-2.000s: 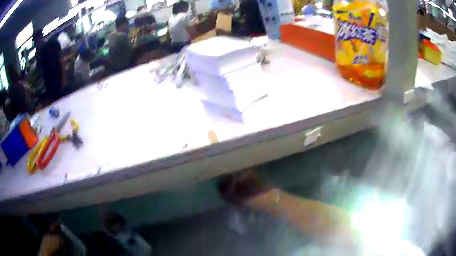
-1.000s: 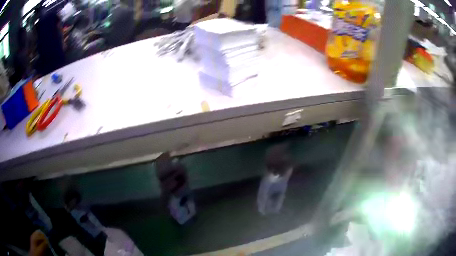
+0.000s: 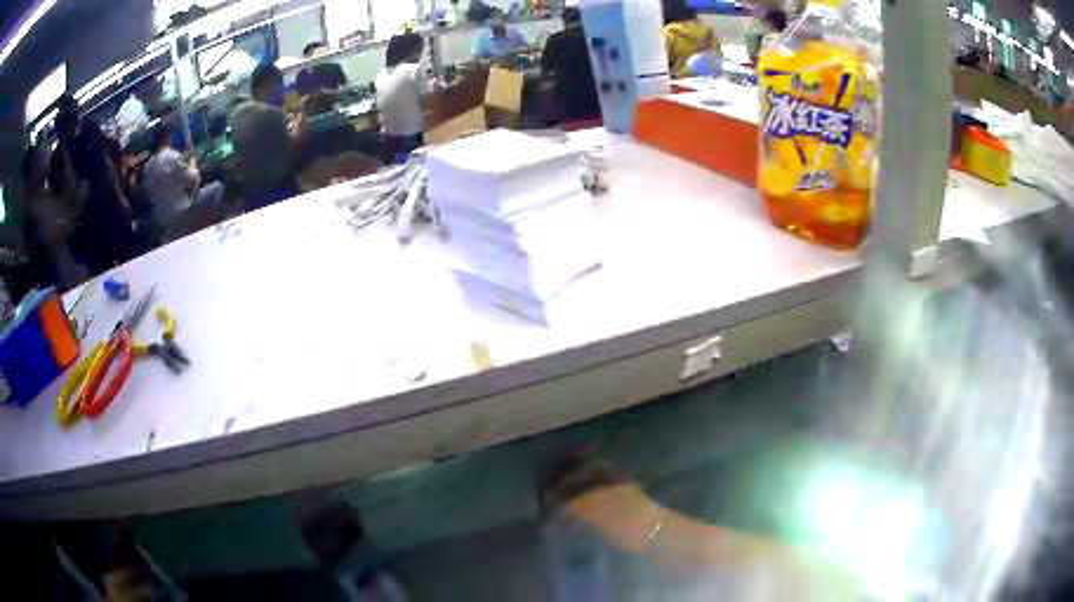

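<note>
A bare forearm with a thin bracelet reaches in from the lower right. Its blurred hand, which looks like my right hand (image 3: 598, 503), is at the dark top of a pale retail box (image 3: 577, 567) on the green belt. Its grip cannot be told. Another dark-topped box (image 3: 371, 579) stands to the left, cut off by the lower edge. At the lower left, a dark thing with pale edges has a small skin-coloured patch; whose it is cannot be told. My left hand cannot be made out.
The white shelf (image 3: 283, 341) bears a leaflet stack (image 3: 506, 206), cables (image 3: 395, 200), scissors (image 3: 100, 376), side cutters (image 3: 167, 349), a blue and orange box (image 3: 38, 350), an iced tea bottle (image 3: 819, 141) and an orange-red carton (image 3: 701, 132). A grey post (image 3: 913, 141) and glare cover the right. People work behind.
The view has tilted and shifted. The forearm, out of sight over the belt one second ago, is back over it at a box. The boxes show at different places along the belt.
</note>
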